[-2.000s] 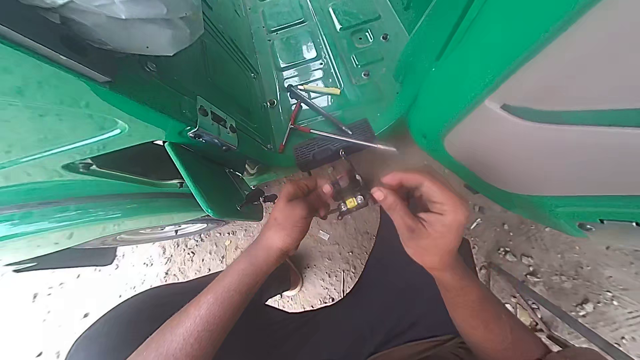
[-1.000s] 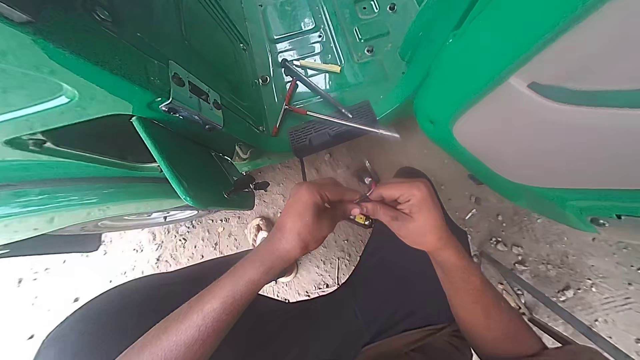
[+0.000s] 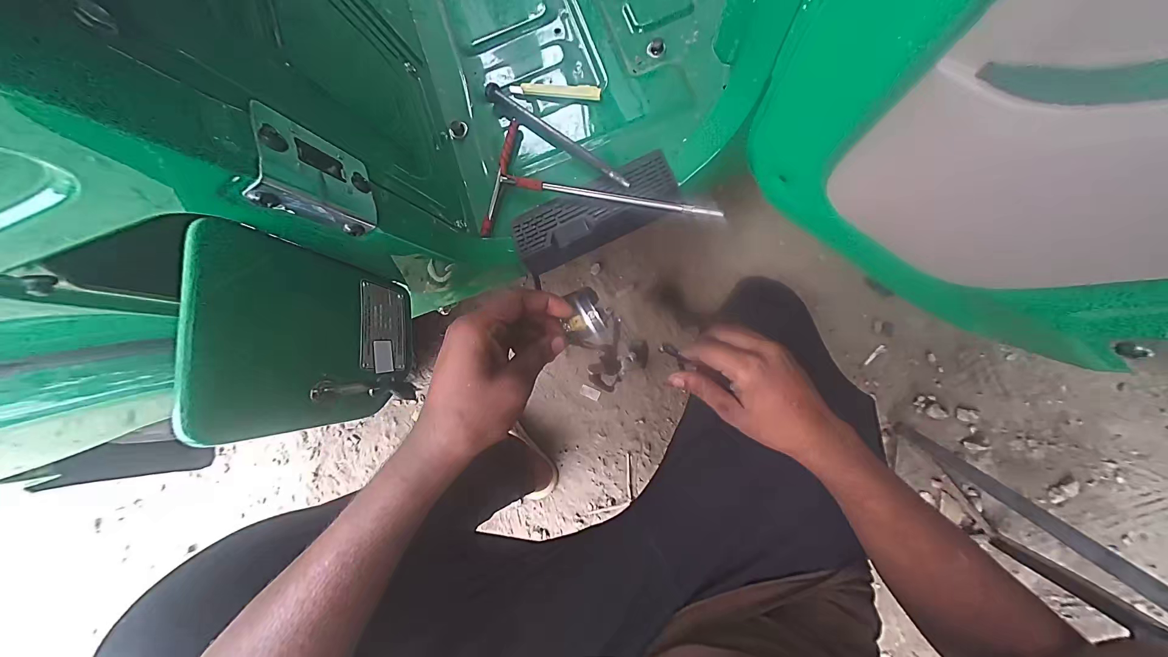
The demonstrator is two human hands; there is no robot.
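Observation:
My left hand (image 3: 497, 365) pinches a small metal part (image 3: 589, 319) with a yellow patch between thumb and fingers; blur hides its exact kind. To its right, apart from it, my right hand (image 3: 753, 383) has its fingers closed on a small dark piece (image 3: 675, 353), too small to name. Beyond the hands, a T-handle wrench with red grips (image 3: 630, 198) rests across a black slotted plastic panel (image 3: 593, 212). A grey metal bar tool (image 3: 566, 141) and a yellow-handled tool (image 3: 561, 92) lie on the green metal floor of the vehicle (image 3: 639, 100).
An open green door with a light inner panel (image 3: 1004, 173) stands at the right. A green flap (image 3: 283, 338) juts out at the left, below a metal bracket (image 3: 315, 169). Dusty ground (image 3: 602, 438) with small stones lies below, and dark metal bars (image 3: 1031, 511) cross it at lower right.
One second ago my hands were together at the small part; now they are apart, the left with the metal part, the right with a dark piece. The view has moved closer to the vehicle.

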